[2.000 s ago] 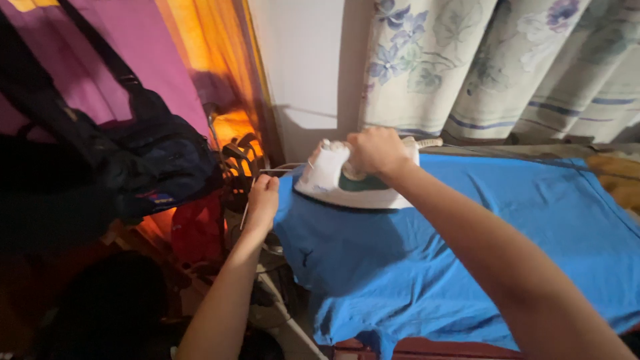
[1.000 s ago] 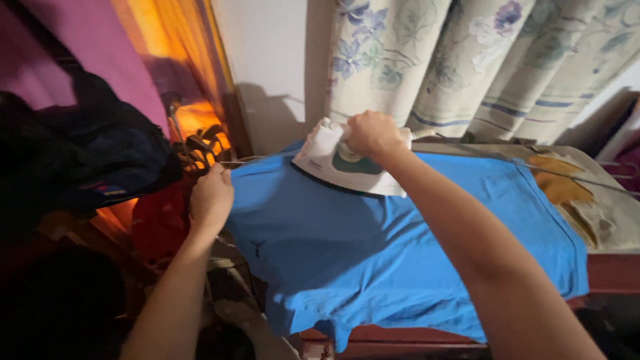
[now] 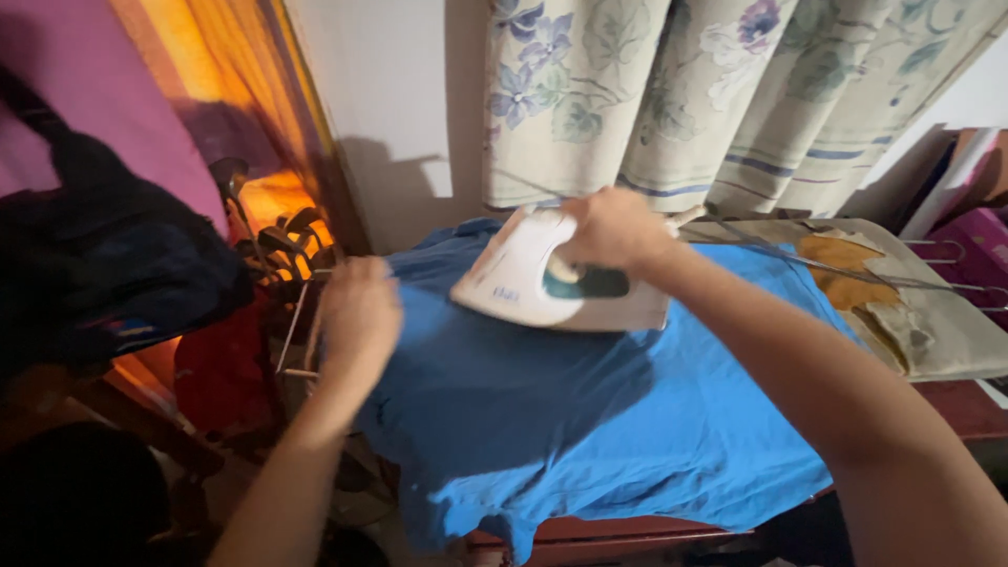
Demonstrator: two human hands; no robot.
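Observation:
A blue cloth garment (image 3: 709, 402) lies spread over an ironing board (image 3: 965, 331), its front edge hanging down in folds. My right hand (image 3: 618, 228) grips the handle of a white and green clothes iron (image 3: 504, 272), whose soleplate faces down on the upper part of the garment, tip to the left. My left hand (image 3: 361, 311), blurred, is at the garment's left edge, beside the metal frame at the board's end. Its fingertips are not clear, so whether it pinches the cloth cannot be told.
The iron's cord (image 3: 850, 272) runs right across the board, past a scorched brown patch (image 3: 846, 268) in its cover. A floral curtain (image 3: 575, 102) hangs behind. A dark bag (image 3: 110, 244) hangs at left; a dark red surface (image 3: 614, 531) lies under the board.
My right hand still holds the iron on the garment's upper part. The garment's upper left part now looks more bunched, and my left hand is beside it. The view has shifted.

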